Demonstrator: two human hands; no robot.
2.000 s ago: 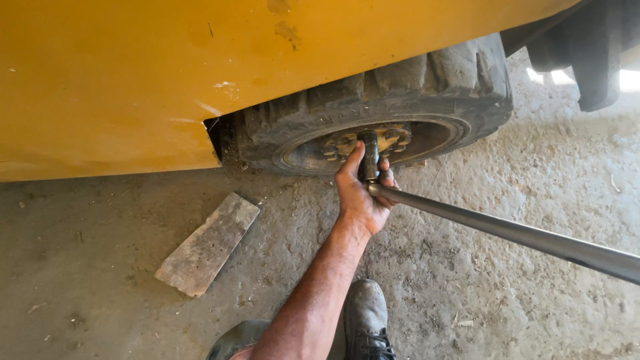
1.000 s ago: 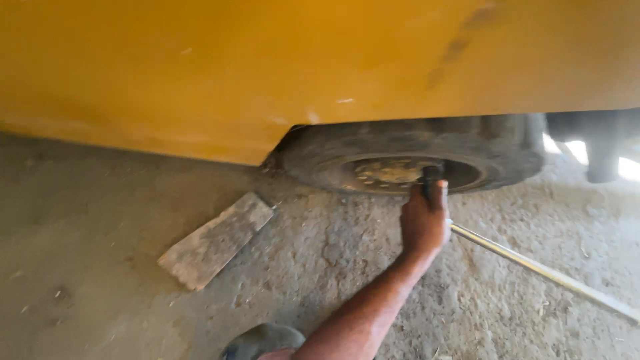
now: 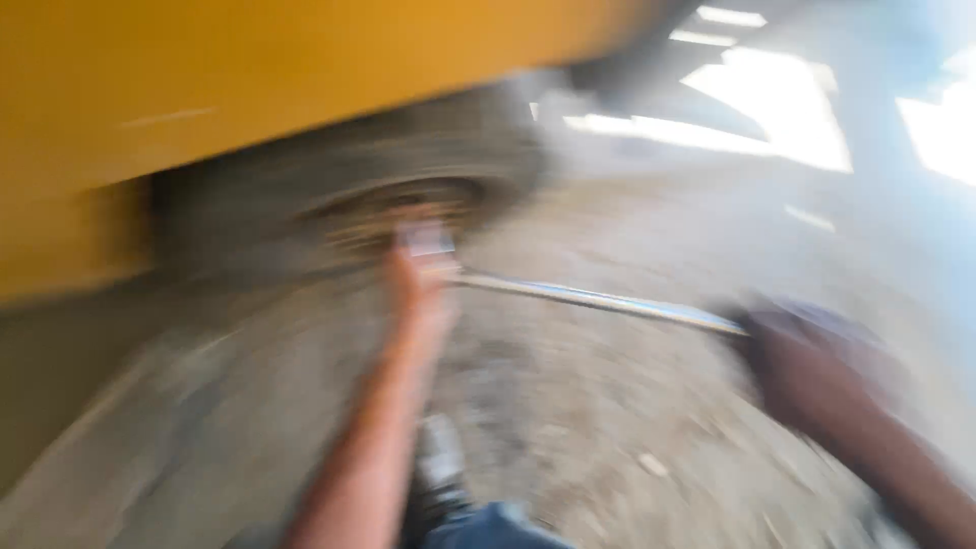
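Note:
The view is strongly blurred. My left hand (image 3: 423,255) is closed around the socket end of a long metal wrench bar, in front of the hub (image 3: 362,229) of a wheel. The steel bar (image 3: 595,299) runs from there to the right. At its far end my right hand (image 3: 785,343) grips it. Around the hub lies the dark rubber tire (image 3: 252,210), partly under a yellow body panel. Blur hides how the socket meets the wheel.
The yellow metal panel (image 3: 267,69) of the vehicle overhangs the tire at the upper left. Below is a rough concrete floor (image 3: 579,427), with my shoe (image 3: 442,457) on it. Bright patches of light (image 3: 770,99) lie at the upper right.
My right hand, out of view in both earlier frames, now shows on the bar's far end. My left hand stays at the socket end. The view has swung to the right.

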